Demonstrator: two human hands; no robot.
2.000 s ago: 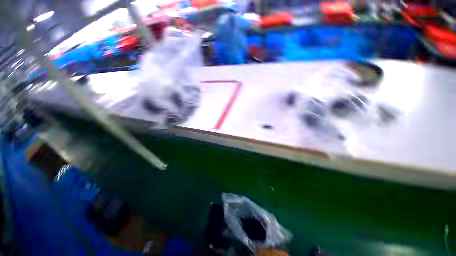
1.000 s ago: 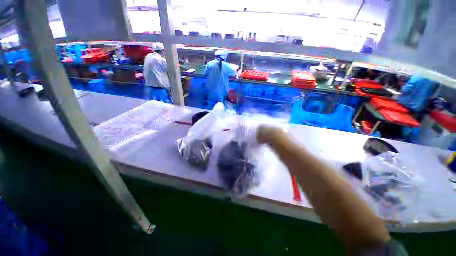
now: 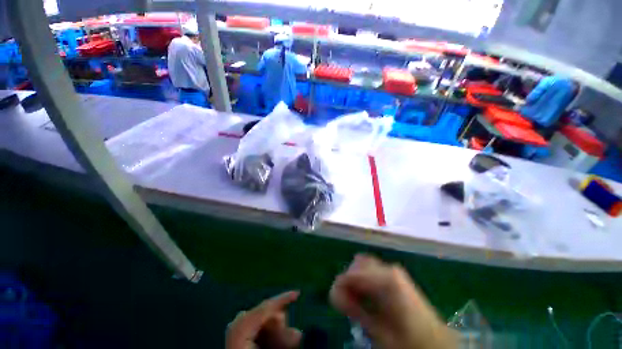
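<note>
My left hand is low in the picture, cut off by its bottom edge, index finger stretched out and nothing seen in it. My right hand is beside it, blurred, fingers curled; whether it holds anything is hidden. Both are in front of the bench. A clear plastic bag with dark contents stands on the white bench. A second, fuller bag leans near the front edge, touching or close to it. Another clear bag with black parts lies at the right.
Red tape marks the bench. A round black dish, a dark piece and a red, blue and yellow thing are at the right. A slanting pale post crosses the left. People stand among red crates behind.
My right hand has let go of the fuller bag and moved down in front of the bench. My left hand has come into view. The bag now rests on the bench, its top slumped back.
</note>
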